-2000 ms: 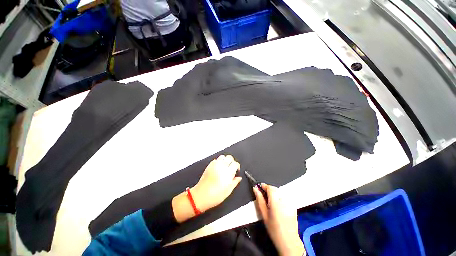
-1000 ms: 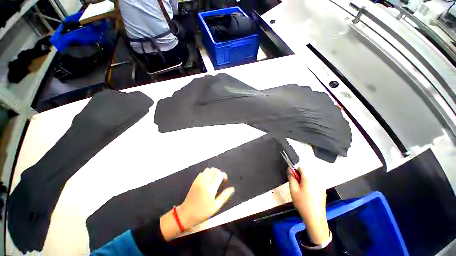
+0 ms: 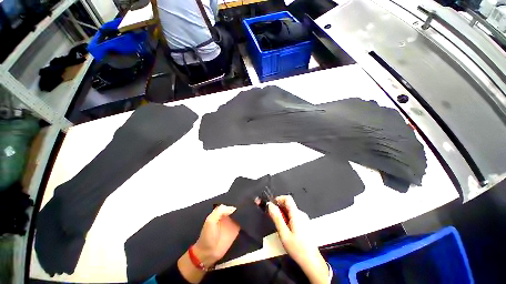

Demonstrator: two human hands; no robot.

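A dark garment panel point(image 3: 244, 199) is partly lifted between my hands, above the near pile of panels point(image 3: 327, 186) along the table's near edge. My left hand point(image 3: 217, 236) holds the panel's near part, thumb on top and fingers partly under the cloth. My right hand point(image 3: 288, 222) holds small scissors point(image 3: 267, 195), their blades at the cloth; they are blurred, with a hint of red at the handle. The left pile of panels point(image 3: 116, 172) lies slanting on the table. The right pile of panels point(image 3: 310, 125) lies bent across the far side.
The white table point(image 3: 166, 194) has a blue crate point(image 3: 410, 260) at its near right side. Another blue crate point(image 3: 280, 55) with dark cloth stands beyond the far edge, beside a seated person point(image 3: 191, 33). A pale metal counter point(image 3: 444, 111) runs along the right.
My right hand with the scissors has moved left from the near pile's right end towards my left hand. A panel is now raised between the hands. The whole view has shifted slightly.
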